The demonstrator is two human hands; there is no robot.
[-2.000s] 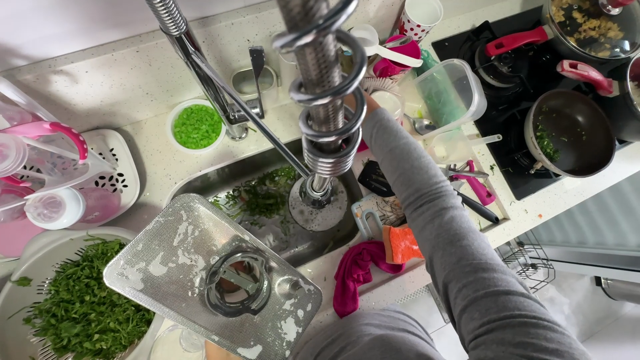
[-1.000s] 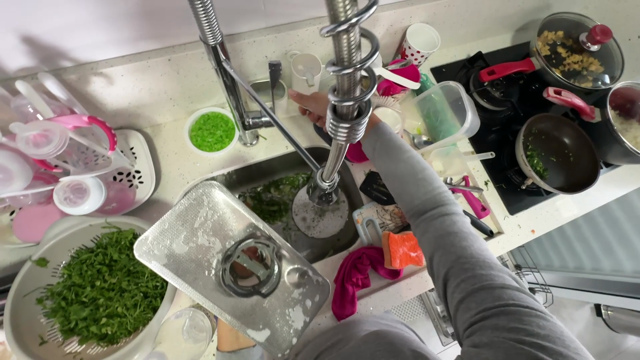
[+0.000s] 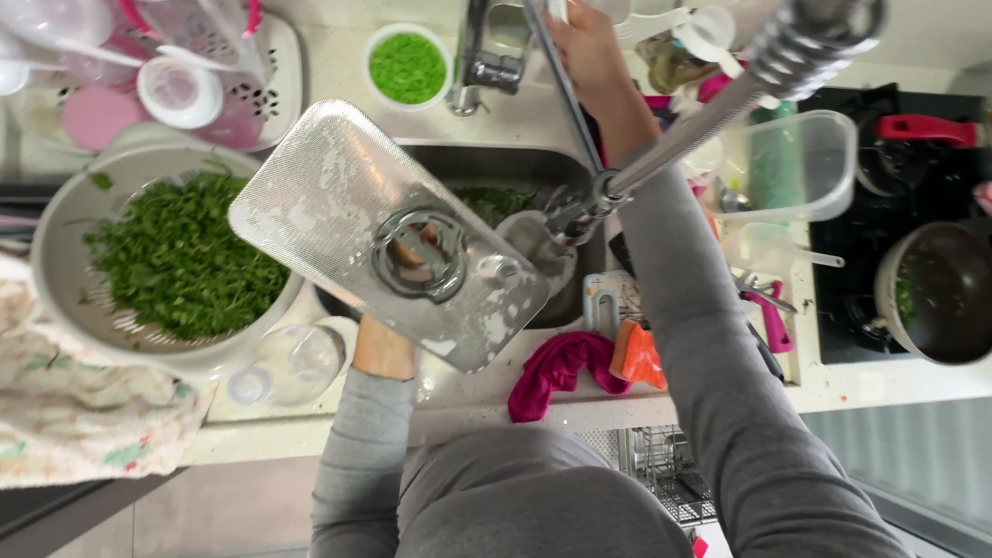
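My left hand (image 3: 385, 349) is under a rectangular textured metal tray-like piece (image 3: 325, 186) with soap suds and a round fitting, holding it tilted above the sink (image 3: 442, 161). Part of the hand shows through the fitting. My right hand (image 3: 593, 58) reaches behind the faucet (image 3: 496, 71), its fingers against a white thing at the top edge; blur hides whether it is gripped. A spray head (image 3: 573, 217) on a coiled spring hose hangs over a sudsy round container (image 3: 539, 248) in the sink. Green leaves (image 3: 494, 203) lie beside that container.
A colander (image 3: 50, 248) of chopped greens stands left, near a drying rack (image 3: 287, 85). A bowl (image 3: 446, 58) of chopped greens stands behind the sink. A magenta cloth (image 3: 554, 372), orange sponge (image 3: 639, 356), clear plastic container (image 3: 841, 167) and pan (image 3: 899, 256) are at right.
The view has shifted clearly. My right hand, hidden behind the spring hose at first, then beside a white cup, now touches a white thing near the faucet. My left forearm has come into view.
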